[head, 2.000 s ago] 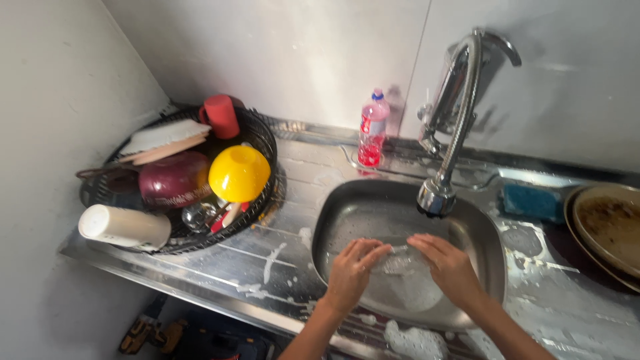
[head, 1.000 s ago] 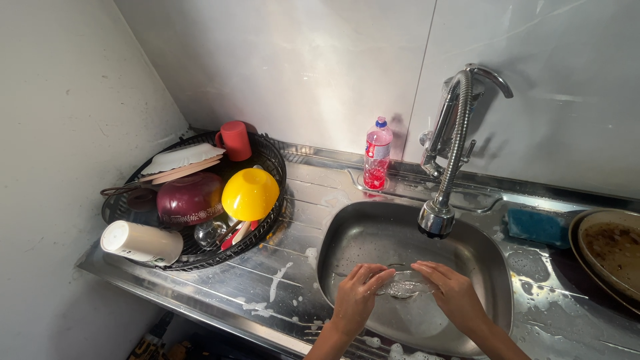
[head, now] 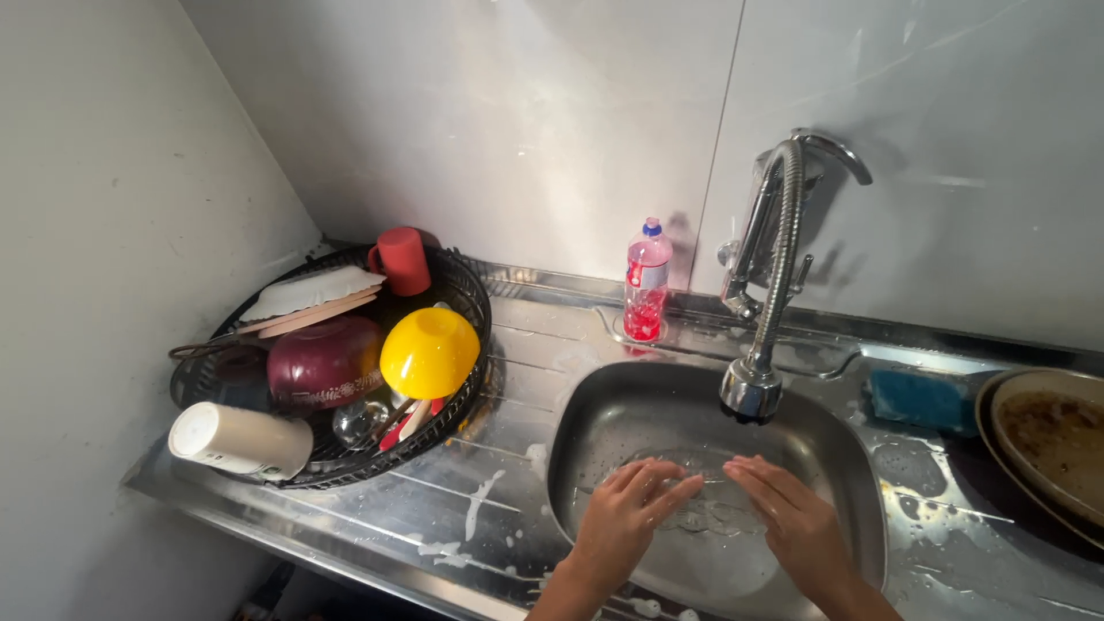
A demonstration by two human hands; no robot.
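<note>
A clear, patterned dish (head: 705, 516), apparently glass, is low in the steel sink bowl between my hands; its outline blends with the metal. My left hand (head: 628, 517) is at its left side, fingers bent over it and the thumb side hidden. At the right side, my right hand (head: 787, 522) has its fingers stretched toward the left one, their tips apart. Both seem to hold the dish by its edges. Above and behind hangs the spray head (head: 750, 390) of the flexible metal faucet (head: 789, 224). The sink (head: 867, 483) surrounds both hands.
A black dish basket (head: 477, 302) at left holds a yellow bowl (head: 429, 354), maroon bowl (head: 323, 362), red mug (head: 404, 261), white cup (head: 241, 440), plates and utensils. Behind the sink stands a bottle of pink liquid (head: 647, 285). A blue sponge (head: 921, 401) and soiled pans (head: 1052, 431) are right.
The fingertips of my two hands are farther apart than two seconds ago. The clear dish looks lower and more spread out between them. The view has shifted somewhat.
</note>
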